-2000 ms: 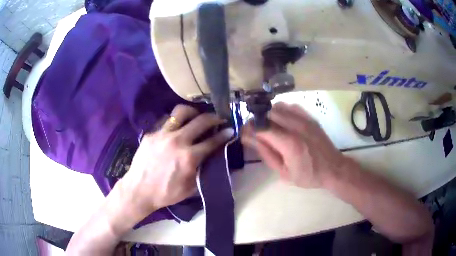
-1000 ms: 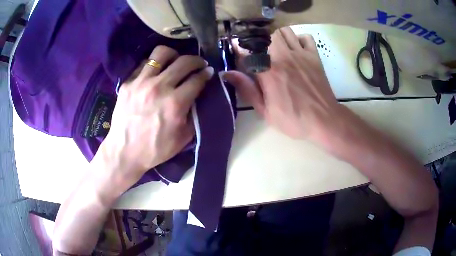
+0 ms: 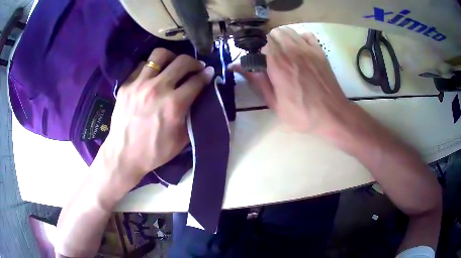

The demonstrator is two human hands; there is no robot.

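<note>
The purple garment [image 3: 55, 70] lies bunched on the table left of the needle, with a dark label [image 3: 97, 119] showing inside. A dark purple strip [image 3: 208, 151] with pale edges runs from the presser foot [image 3: 222, 43] over the table's front edge. My left hand [image 3: 151, 111], with a ring, presses on the garment, its fingertips pinching the cloth and the strip's upper end just before the foot. My right hand [image 3: 303, 80] is right of the needle, partly behind the round dial; its thumb and forefinger are at the strip's right edge, and whether they grip it is unclear.
The cream sewing machine head [image 3: 333, 15] spans the top. Black-handled scissors [image 3: 378, 65] lie right of my right hand. A small black fitting [image 3: 450, 83] sits at the right on the table [image 3: 303, 166]. Scraps lie on the floor below.
Since the earliest frame, the view has shifted, with machine and hands higher in the picture. Since one second ago, my right thumb has drawn slightly back from the strip; my left hand stays on the cloth.
</note>
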